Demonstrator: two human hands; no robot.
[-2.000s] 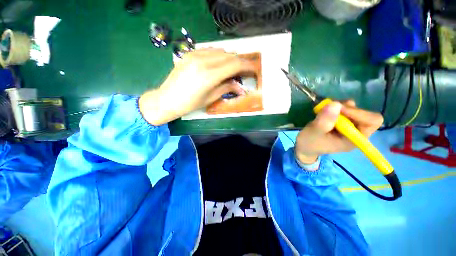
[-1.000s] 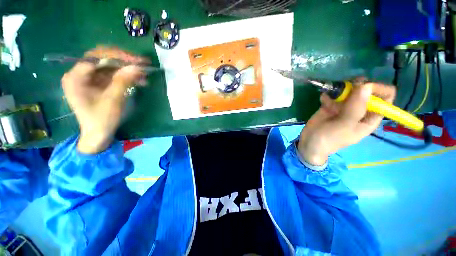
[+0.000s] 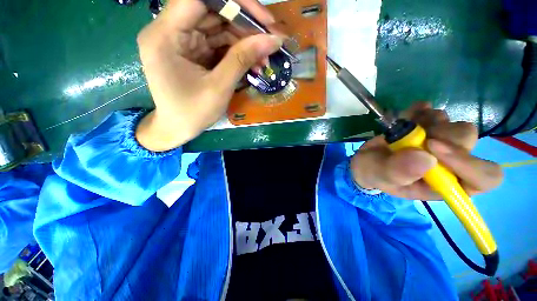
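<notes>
My left hand (image 3: 194,76) is over the left part of the orange-brown fixture (image 3: 315,88), holding dark metal tweezers (image 3: 253,22) with a pale wrap. The tweezers' tips point down to the right, beside a round black circuit board (image 3: 277,73) at the fixture's centre. My fingertips hide part of the board; I cannot tell whether they touch it. My right hand (image 3: 427,156) holds the yellow soldering iron (image 3: 450,185) like a pen. Its metal tip is just right of the fixture, over the white pad (image 3: 353,56).
The solder spool on its stand (image 3: 17,141) is at the left bench edge, with thin solder wire (image 3: 97,107) running to my left hand. Other dark round pieces show at the top left edge. Part of the blue box (image 3: 523,17) and black cables are at the right.
My left hand has moved right from the bench to over the fixture and board. The iron has shifted slightly and points more steeply up-left. The view has moved closer to the bench.
</notes>
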